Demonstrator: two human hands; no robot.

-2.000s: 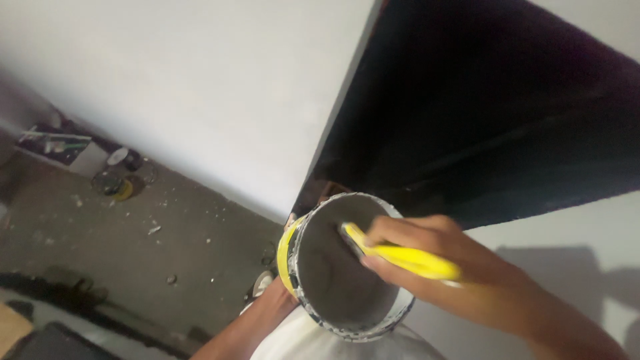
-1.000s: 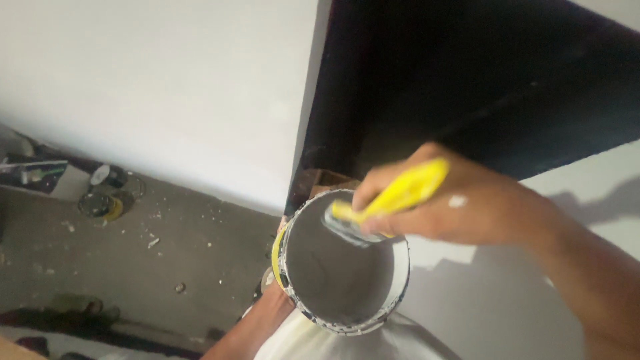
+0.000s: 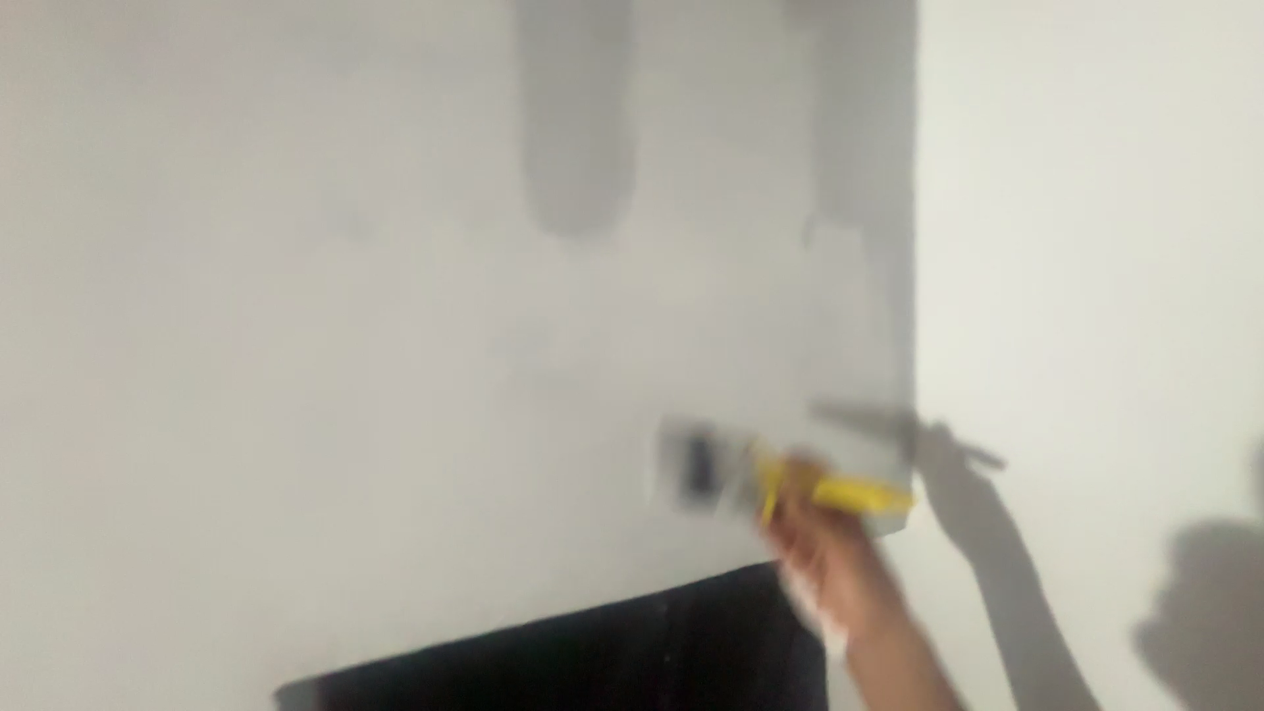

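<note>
My right hand (image 3: 825, 553) grips the yellow handle of a wide paintbrush (image 3: 839, 492), lower right of the middle of the head view. The brush points left, its bristle end blurred, in front of a pale wall (image 3: 346, 346). Whether the bristles touch the wall cannot be told. Two darker grey painted strips (image 3: 578, 118) run down from the top edge, one of them beside the wall corner. My left hand and the paint bucket are out of view.
A black panel or opening (image 3: 573, 652) lies below the brush at the bottom. To the right, beyond a vertical corner, a lighter wall (image 3: 1086, 247) carries shadows of my arm, the brush and a rounded shape.
My right hand has moved the brush away from the bucket of grey paint and up in front of the wall. The view has swung up, leaving bucket, left arm and floor outside it.
</note>
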